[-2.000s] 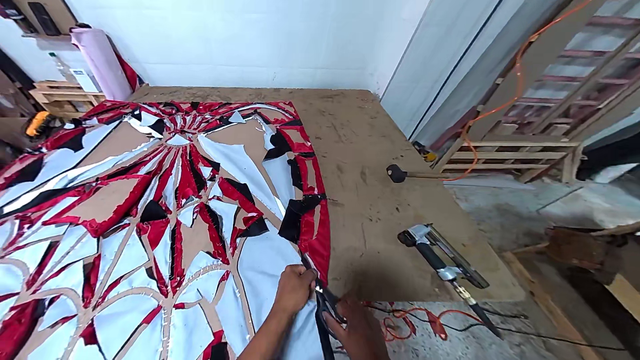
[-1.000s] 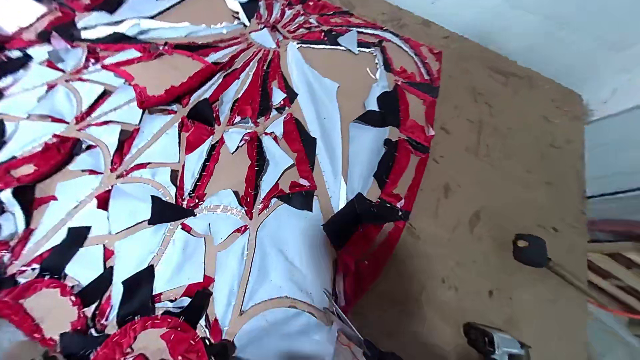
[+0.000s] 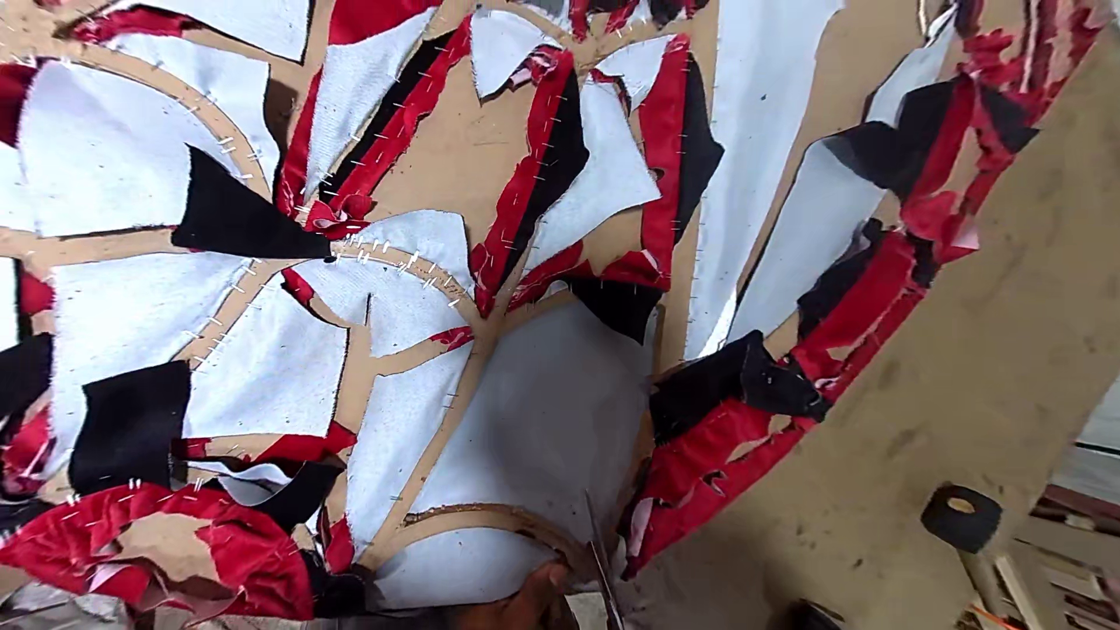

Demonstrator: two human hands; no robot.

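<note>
At the bottom edge my left hand (image 3: 538,602) has its fingertips on the lower edge of a white fabric piece (image 3: 468,564), seemingly pinching it. Just to their right, the blades of a pair of scissors (image 3: 602,564) point up beside a grey-white fabric panel (image 3: 560,411); the handles are out of view. My right hand is not in view. Red fabric strips (image 3: 700,477), black fabric pieces (image 3: 236,214) and white ones are fastened with many small staples or pins along narrow curved bands of a brown cut-out board (image 3: 437,446).
A brown work board (image 3: 884,472) with dark stains extends to the right under the cut-out. A black-headed mallet (image 3: 961,518) lies near its right edge. A dark object (image 3: 814,615) shows at the bottom, and wooden slats (image 3: 1072,560) stand beyond.
The view has moved much closer to the fabric. My right hand, seen at the scissors two seconds ago, has left the view. The scissors remain by the lower right edge of the fabric.
</note>
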